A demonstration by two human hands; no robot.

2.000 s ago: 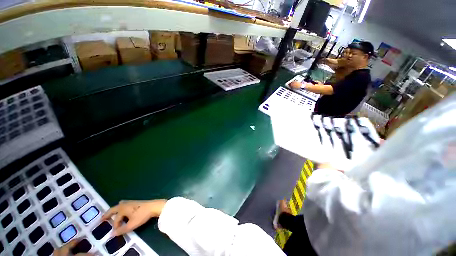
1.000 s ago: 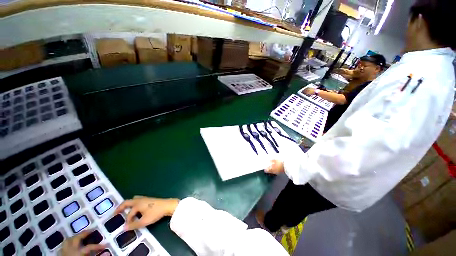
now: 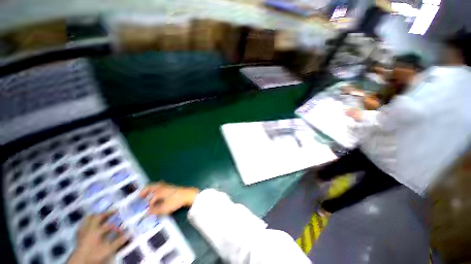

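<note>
The white foam tray (image 3: 72, 186) lies under my hands at lower left, with rows of black square watch bodies in its pockets. Several lit bluish watch screens (image 3: 121, 176) show around my hands. My right hand (image 3: 170, 198) rests over the tray's right side, fingers bent at the pockets. My left hand (image 3: 99, 239) is over the lower middle of the tray, fingers spread. The frame is blurred, so whether either hand grips a unit cannot be told.
A stack of filled trays (image 3: 51, 103) stands at left. A white foam sheet (image 3: 273, 152) with dark strapped pieces lies on the green bench. A person in white (image 3: 423, 126) stands at right, near other trays (image 3: 330, 114). Cardboard boxes (image 3: 175, 38) are at the back.
The white sheet with strapped pieces has come down onto the bench, and the person has let go and moved right. More screens near my hands are lit. The view has turned and blurred.
</note>
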